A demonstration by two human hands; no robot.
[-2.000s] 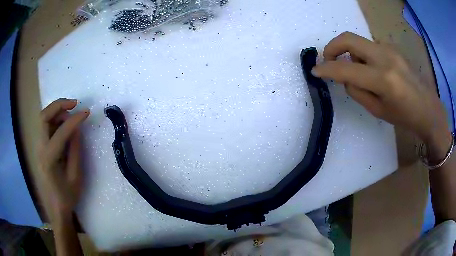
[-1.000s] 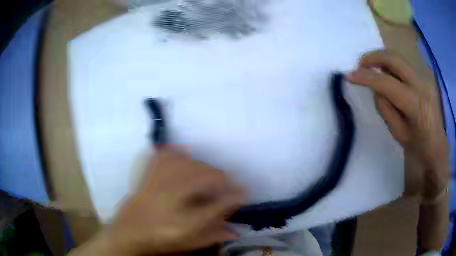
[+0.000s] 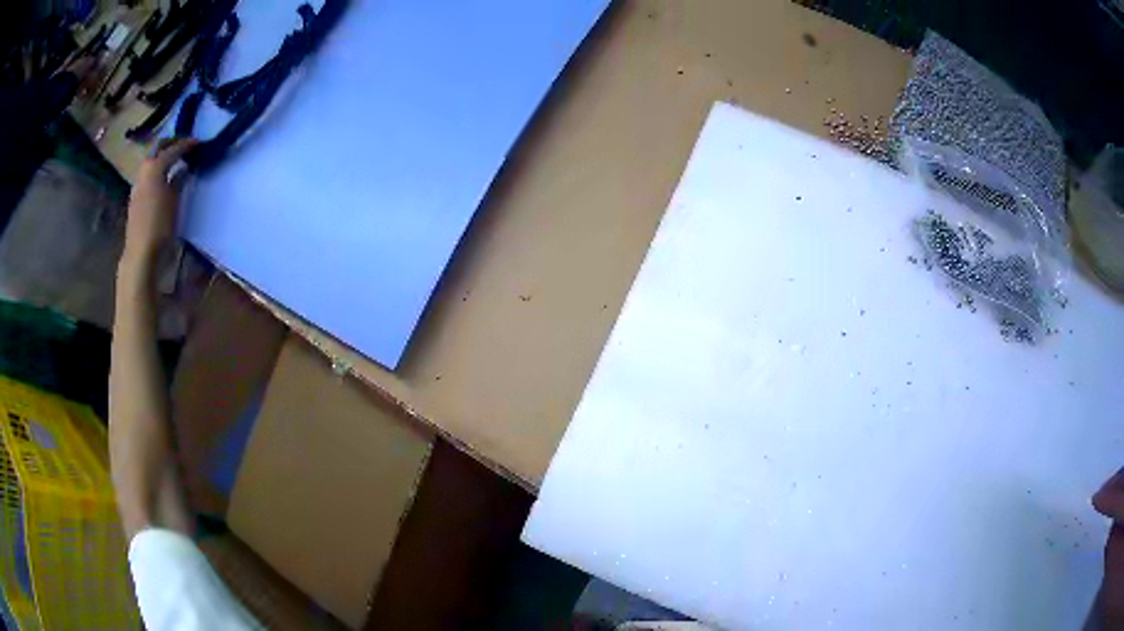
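My left hand (image 3: 163,163) is at the upper left, arm stretched out. Its fingers close on the near end of a black curved frame (image 3: 234,121) at the left edge of a blue sheet (image 3: 358,160). Other black frame parts lie close against it, so its full outline is hard to tell. My right hand (image 3: 1112,496) is cut off by the right edge; only a bit of it shows. The white foam sheet (image 3: 764,407) bears no frame, only scattered tiny balls.
A clear plastic bag of small metal balls (image 3: 986,117) lies open at the foam sheet's far edge, with loose balls (image 3: 986,271) beside it. A cardboard box (image 3: 327,468) stands below the bench edge. A yellow crate (image 3: 74,518) is at the lower left. More black parts lie at the far left.
The view has swung left. The curved frame is gone from the foam sheet. My left hand has moved off to the blue sheet; my right hand is now mostly out of the picture.
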